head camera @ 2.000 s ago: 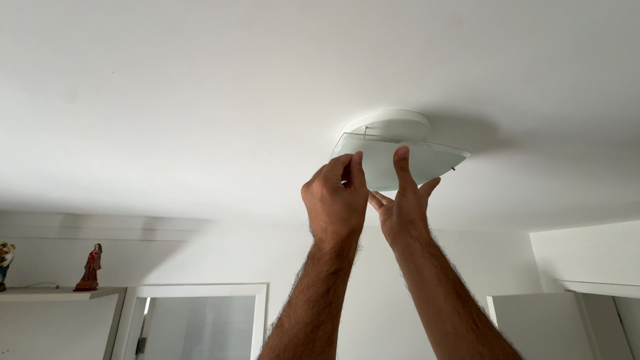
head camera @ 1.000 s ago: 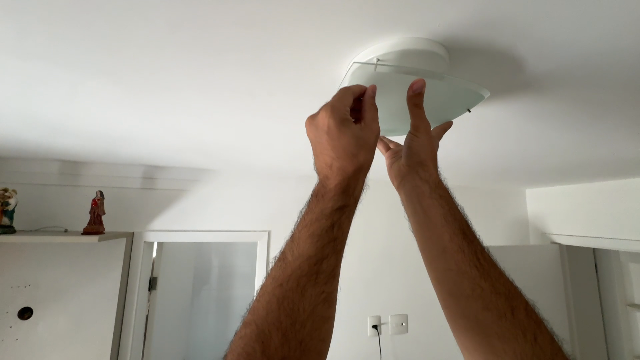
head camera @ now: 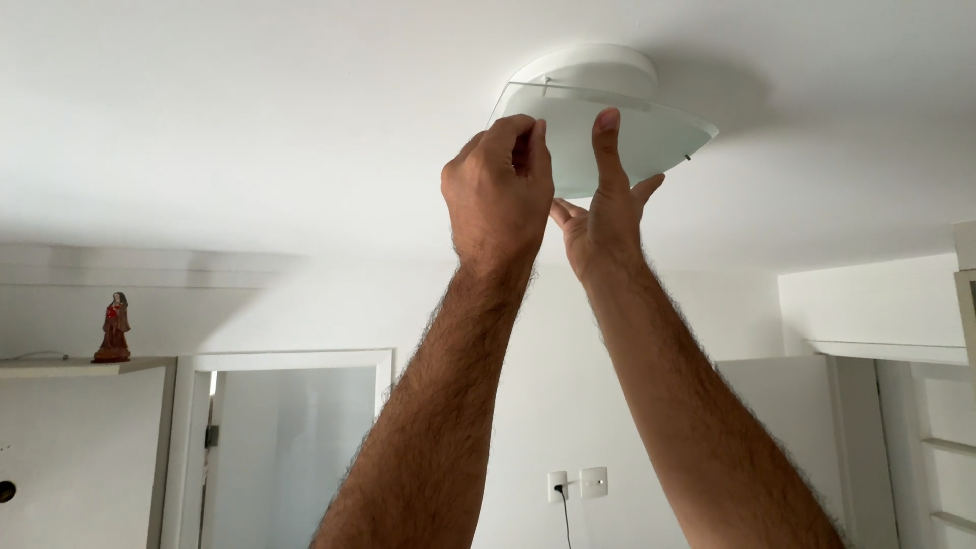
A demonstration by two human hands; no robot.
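Observation:
A frosted glass shade (head camera: pixel 633 141) hangs tilted under the round white base (head camera: pixel 602 67) of a ceiling lamp. Near its front left edge, my left hand (head camera: pixel 499 183) is raised with thumb and fingertips pinched together; whether something small sits between them is hidden. My right hand (head camera: pixel 610 198) is spread under the shade, thumb up against its lower face and the other fingers reaching beneath and behind its near edge, supporting it. A small dark fastener (head camera: pixel 688 157) shows at the right edge of the glass, and a thin pin (head camera: pixel 547 82) stands at the upper left.
A red figurine (head camera: pixel 113 329) stands on a cabinet top (head camera: pixel 84 369) at the left. Beside it is a white door frame (head camera: pixel 293 358). Low on the far wall, a black plug with a cord sits in a socket (head camera: pixel 558 486). A second doorway (head camera: pixel 888 351) is at the right.
The view has shifted somewhat. Both hands stay at the glass shade in much the same pose, with the left pinched and the right beneath it.

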